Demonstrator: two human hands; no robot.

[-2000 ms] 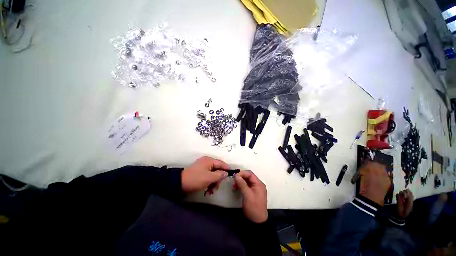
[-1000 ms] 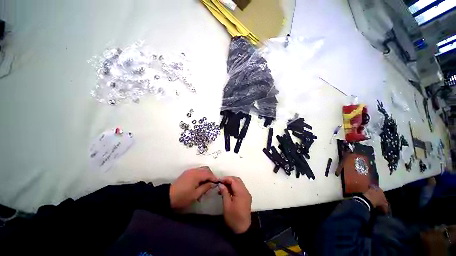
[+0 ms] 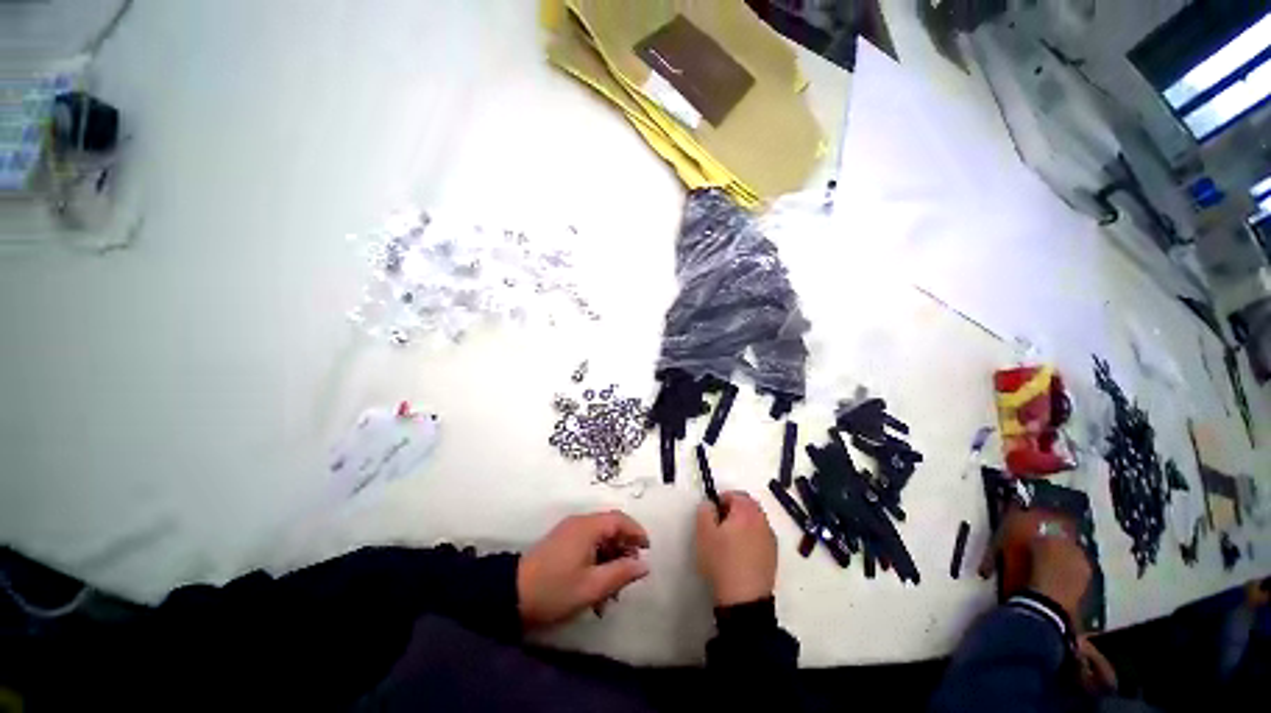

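Note:
My right hand (image 3: 739, 554) holds a black strap tab (image 3: 708, 475) upright by its lower end, in front of the plastic bag. My left hand (image 3: 583, 567) is beside it to the left, fingers curled and apart; whether a small piece is in its fingertips cannot be told. A heap of small metal rings (image 3: 599, 431) lies beyond my left hand. A clear plastic bag (image 3: 735, 300) holds black tabs, some sticking out of its near end. A loose pile of black tabs (image 3: 850, 499) lies to the right of my right hand.
Glittery bagged hardware (image 3: 467, 273) and a white label (image 3: 383, 449) lie left. Yellow sheets (image 3: 760, 119) with a brown piece (image 3: 694, 70) lie at the far side. A neighbour's hand (image 3: 1045, 557) works at right near a red-and-yellow packet (image 3: 1031, 419).
My hands have moved apart from where they met over a small piece. My right hand now holds a strap tab near the bag's open end. The camera view has shifted.

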